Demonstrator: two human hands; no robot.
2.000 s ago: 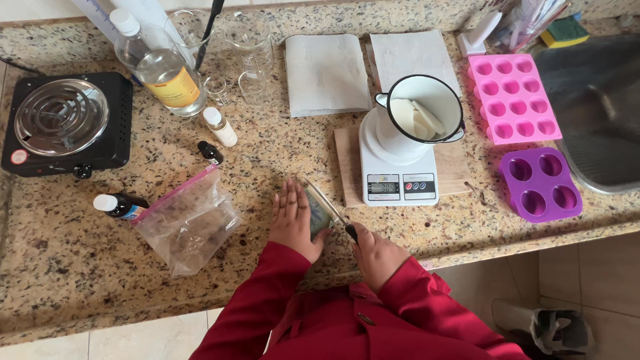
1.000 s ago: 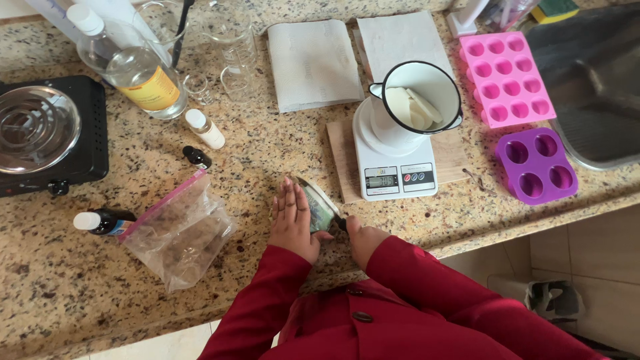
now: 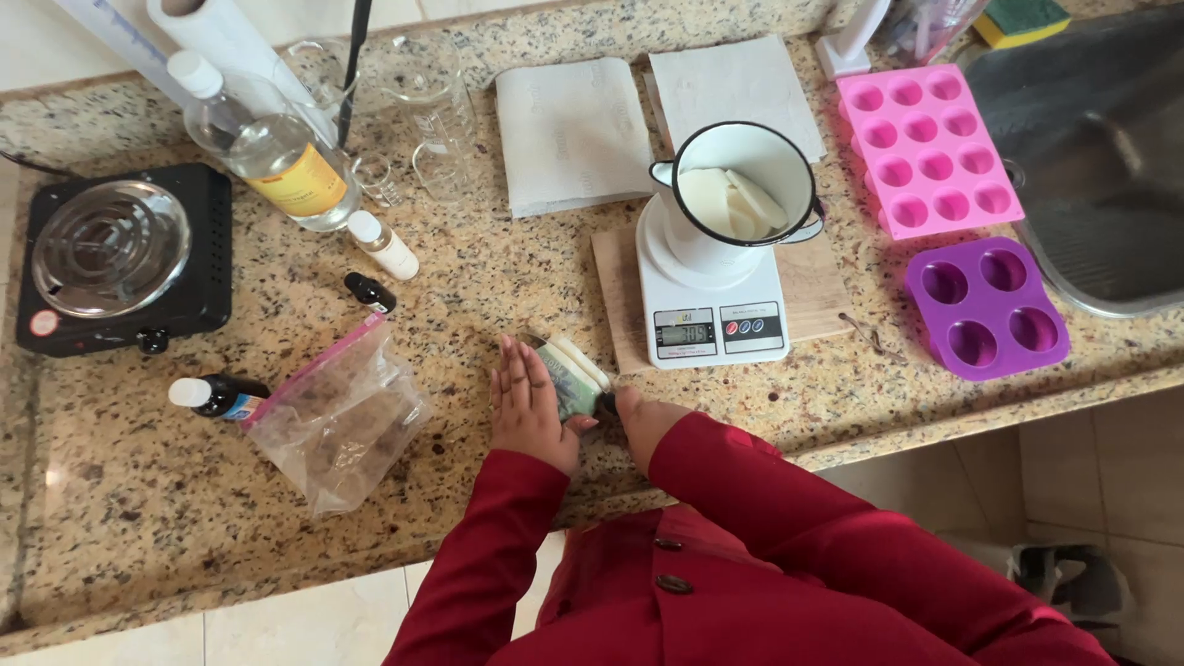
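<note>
My left hand [image 3: 532,407] lies with its fingers extended over a green-wrapped block [image 3: 573,381], pressing it on the granite counter. My right hand [image 3: 643,421] grips the black handle of a knife [image 3: 607,402] at the block's right side; most of the blade is hidden by the block and my left hand. A whitish edge shows along the block's upper right. Behind my right hand, a white enamel pot [image 3: 712,242] with off-white pieces [image 3: 735,205] inside stands on a white kitchen scale [image 3: 708,319], over a wooden board [image 3: 814,291].
At left are an electric coil burner [image 3: 111,248], a dark bottle [image 3: 222,396], and a zip bag [image 3: 342,416]. Clear bottle [image 3: 277,157], small bottle [image 3: 384,245] and glass beakers [image 3: 439,120] stand behind. Pink [image 3: 930,148] and purple [image 3: 990,310] silicone molds lie beside the sink [image 3: 1101,166].
A whitish edge of the block shows now where the knife blade was visible one second ago. My left hand stays on the block and my right hand stays on the knife handle.
</note>
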